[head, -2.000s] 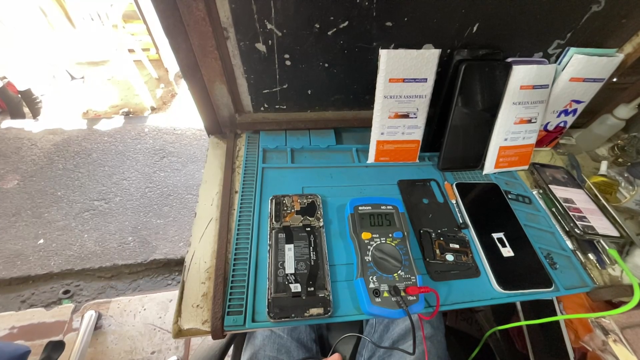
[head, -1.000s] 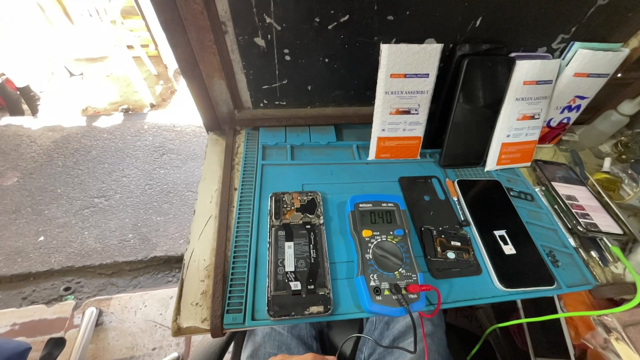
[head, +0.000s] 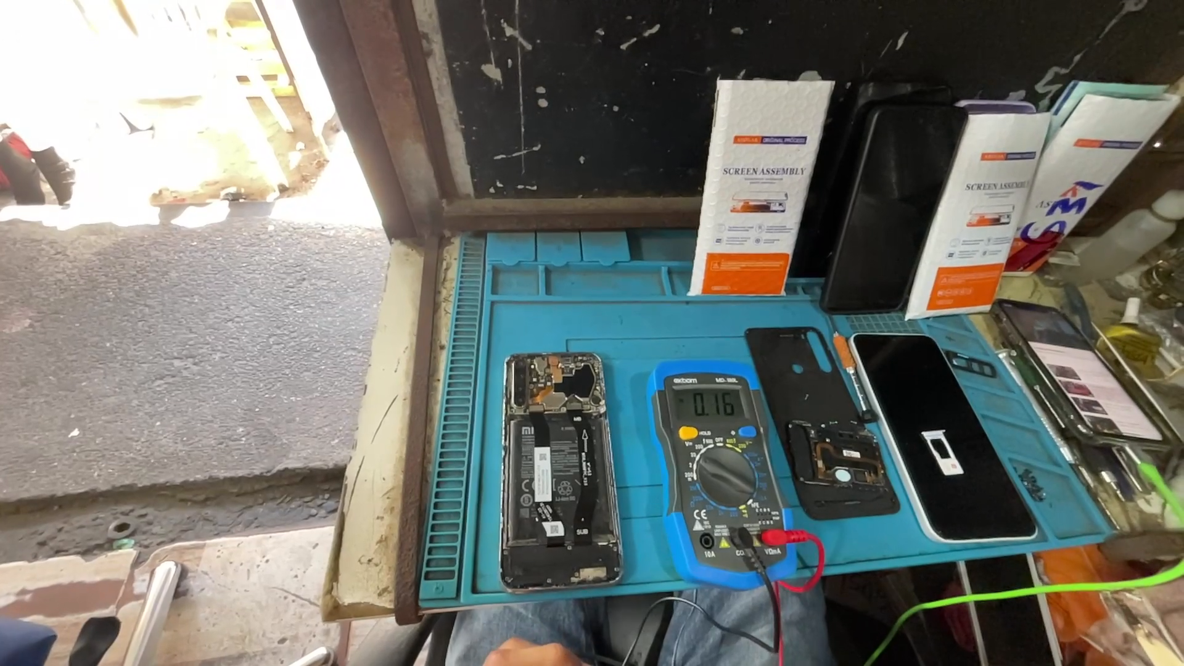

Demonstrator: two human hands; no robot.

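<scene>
At the bottom edge, part of one hand, seemingly my left hand (head: 533, 653), shows over my lap below the mat; its fingers and anything in them are cut off. My right hand is out of view. On the blue silicone repair mat (head: 638, 324) lies an opened smartphone (head: 561, 472), its battery and flex cables bare. To its right rests a blue digital multimeter (head: 723, 476) with a lit reading and black and red leads plugged in. Beside it are a black phone back panel (head: 800, 379), a small screwdriver (head: 853, 375) and a white-edged phone (head: 943, 407) with a SIM tray (head: 941, 452) on its glass.
Screen assembly packets (head: 763, 185) and black phone-shaped panels (head: 893, 203) lean against the dark board behind the mat. A lit phone (head: 1082, 370) lies at right among tools and bottles. A green cable (head: 1027, 589) crosses the lower right. A rusty metal frame (head: 393, 120) borders the left side.
The hand at the bottom edge has moved left and more of it shows. The multimeter's displayed reading has changed. The phones and the back panel have stayed in place on the mat.
</scene>
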